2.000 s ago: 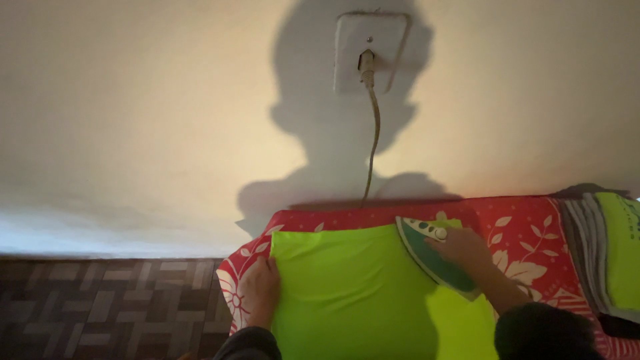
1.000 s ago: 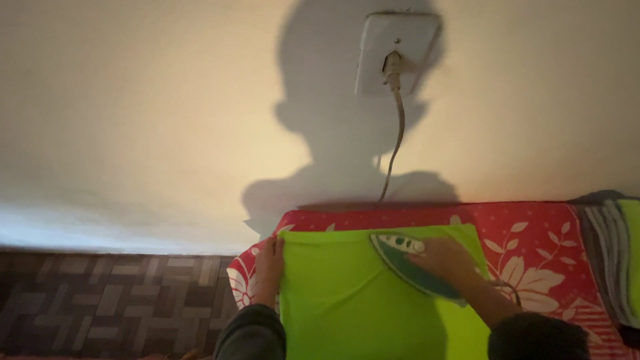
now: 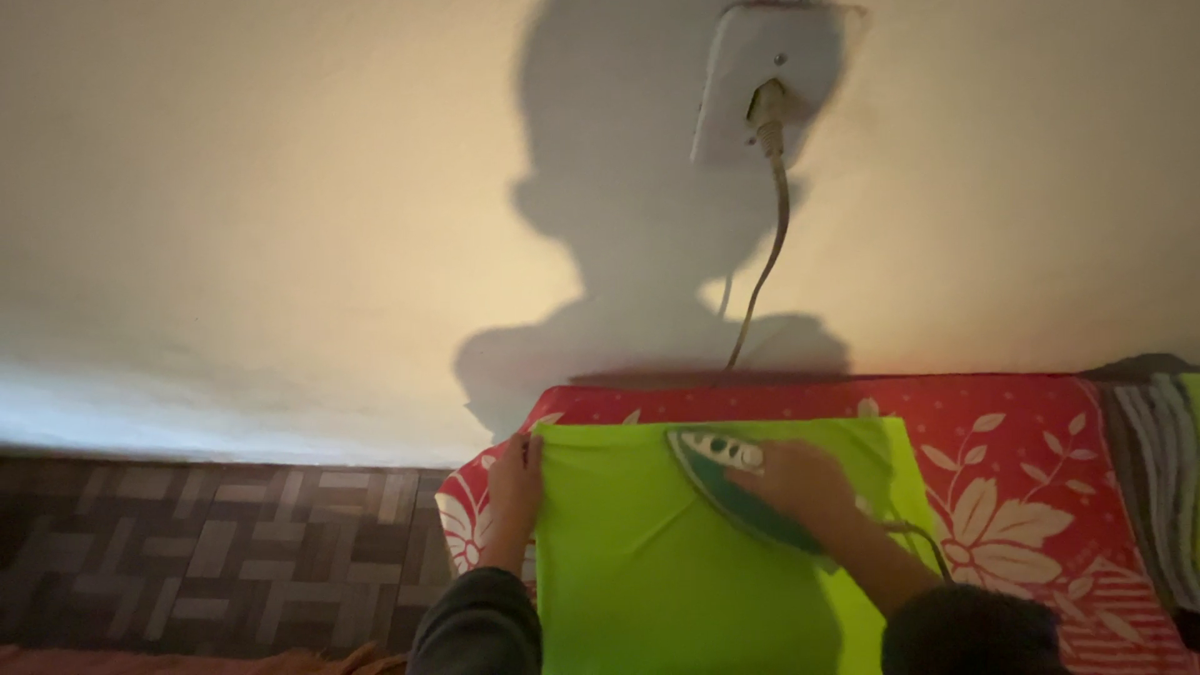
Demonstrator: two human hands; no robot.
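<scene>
A lime-green cloth point(image 3: 647, 581) lies spread over a red floral cover point(image 3: 994, 506). On its upper part rests a green and white clothes iron point(image 3: 722, 483), tip pointing up and left, with my right hand point(image 3: 797, 478) closed around its handle. My left hand point(image 3: 514, 487) is at the cloth's upper left edge, its fingertips by the corner; whether they pinch the fabric is hard to see. The iron's cord point(image 3: 923, 539) comes out behind my right wrist.
A plug point(image 3: 769, 112) sits in the wall outlet point(image 3: 731, 56), its cord hanging behind the covered surface. Folded striped fabric point(image 3: 1158, 469) lies at the right. Patterned floor point(image 3: 216, 553) shows at the left, with reddish cloth point(image 3: 187, 661) along the bottom edge. My shadow falls on the wall.
My right hand and the iron have moved left across the green cloth, from its right side toward the middle. My left hand remains at the cloth's left edge.
</scene>
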